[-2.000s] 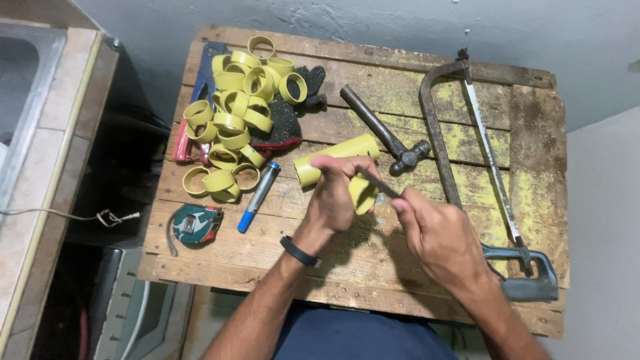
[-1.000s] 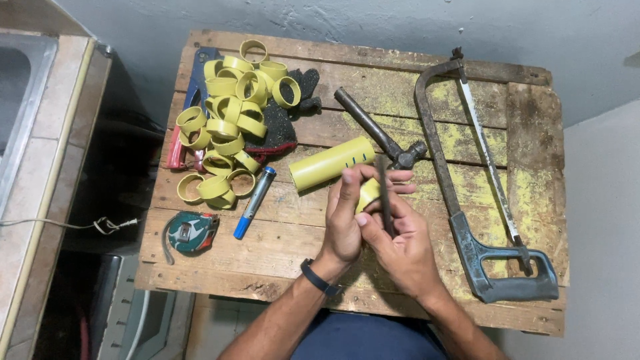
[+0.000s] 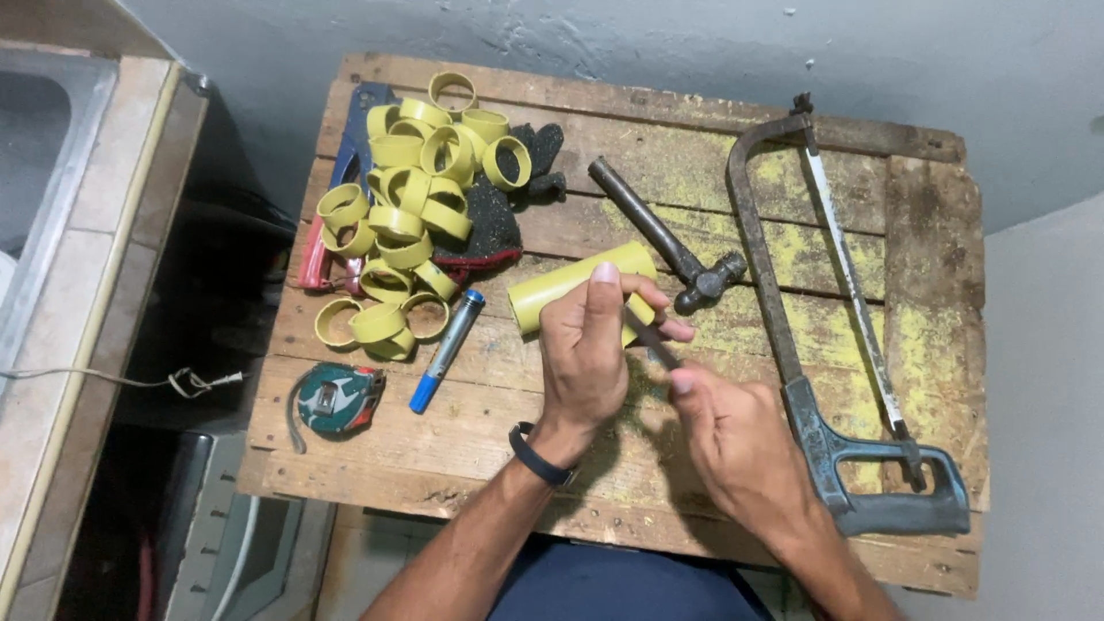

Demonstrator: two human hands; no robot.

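Observation:
My left hand (image 3: 591, 354), with a dark band at its wrist, holds a short yellow pipe ring (image 3: 638, 317) between thumb and fingers. In my right hand (image 3: 733, 431) is a narrow dark metal tool (image 3: 653, 341), perhaps a file, whose far end lies against the ring. Behind my left hand a longer yellow plastic pipe (image 3: 561, 289) lies on the wooden bench. Many cut yellow rings (image 3: 401, 220) are heaped at the left, partly over a dark work glove (image 3: 487, 220). Part of the held ring is hidden by my fingers.
A ball-peen hammer (image 3: 642, 211) lies beyond the pipe, and a hacksaw (image 3: 768, 267) at the right. A blue-capped marker (image 3: 447, 352) and a tape measure (image 3: 336, 398) lie at the left. Yellow dust covers parts of the wooden bench (image 3: 936, 345). A sink (image 3: 95, 138) stands beyond its left side.
Since one second ago, my right hand has moved right, away from my left, and the dark tool has gone from nearly upright to slanted. My left hand still holds the ring.

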